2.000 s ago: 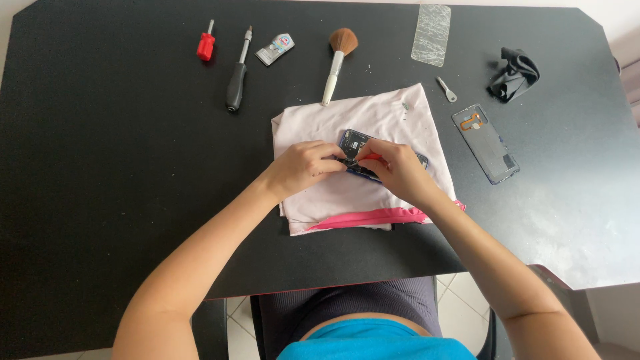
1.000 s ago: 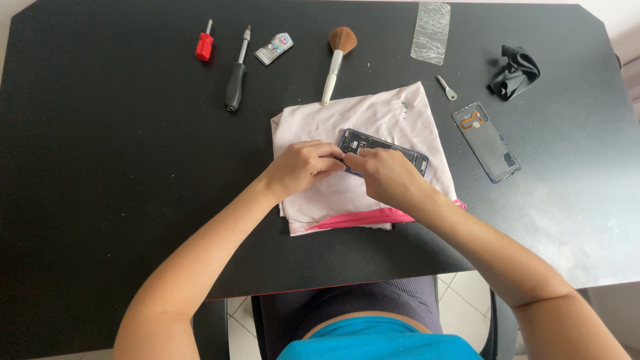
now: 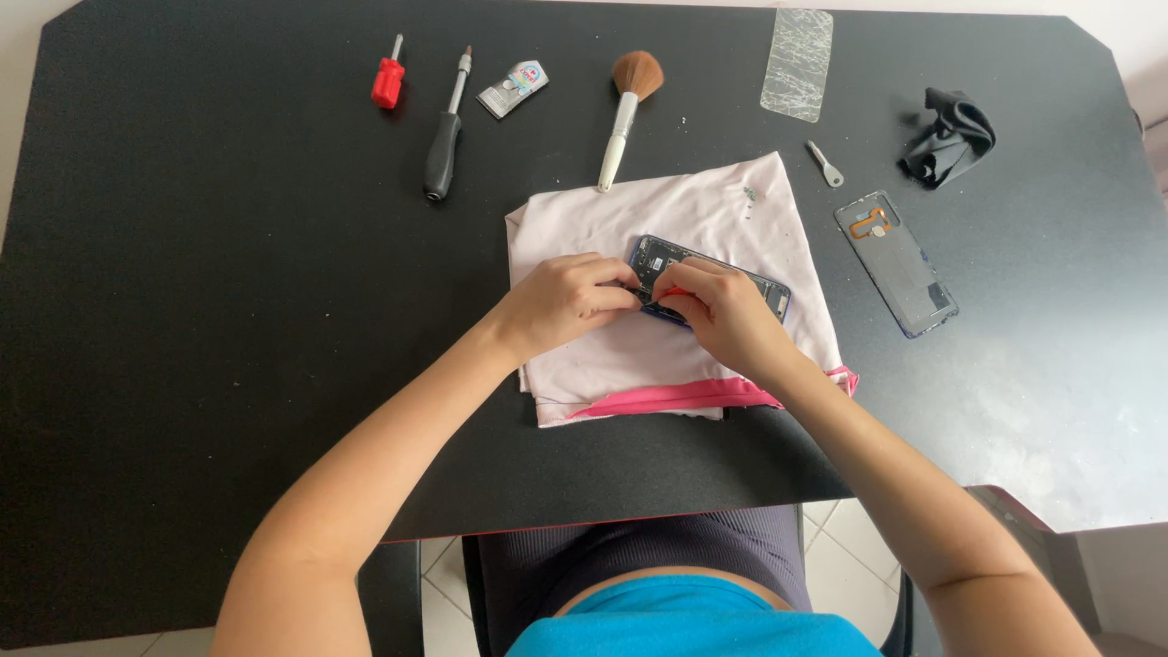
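Observation:
An opened smartphone (image 3: pixel 762 290) with its inner parts exposed lies slanted on a folded pale pink cloth (image 3: pixel 666 210). At the phone's left end, my left hand (image 3: pixel 584 297) has its fingers bent against the frame; what its fingertips pinch is too small to tell. My right hand (image 3: pixel 721 306) reaches over the phone's middle, closed on a small red tool (image 3: pixel 673 293) whose tip points toward the left fingertips. Most of that tool is hidden by the fingers. Pink trim runs along the near edge of the cloth.
A red screwdriver (image 3: pixel 388 82), a black-handled screwdriver (image 3: pixel 444 151), a small packet (image 3: pixel 513 88) and a brush (image 3: pixel 623 128) lie beyond the cloth. To the right are a cracked glass sheet (image 3: pixel 797 64), a small key-like tool (image 3: pixel 825 165), a phone back cover (image 3: pixel 899 265) and a black cloth (image 3: pixel 949 141).
The right hand has shifted a little over the phone between frames, and the red tool, hidden one second ago, shows again. My left hand stays at the phone's left end.

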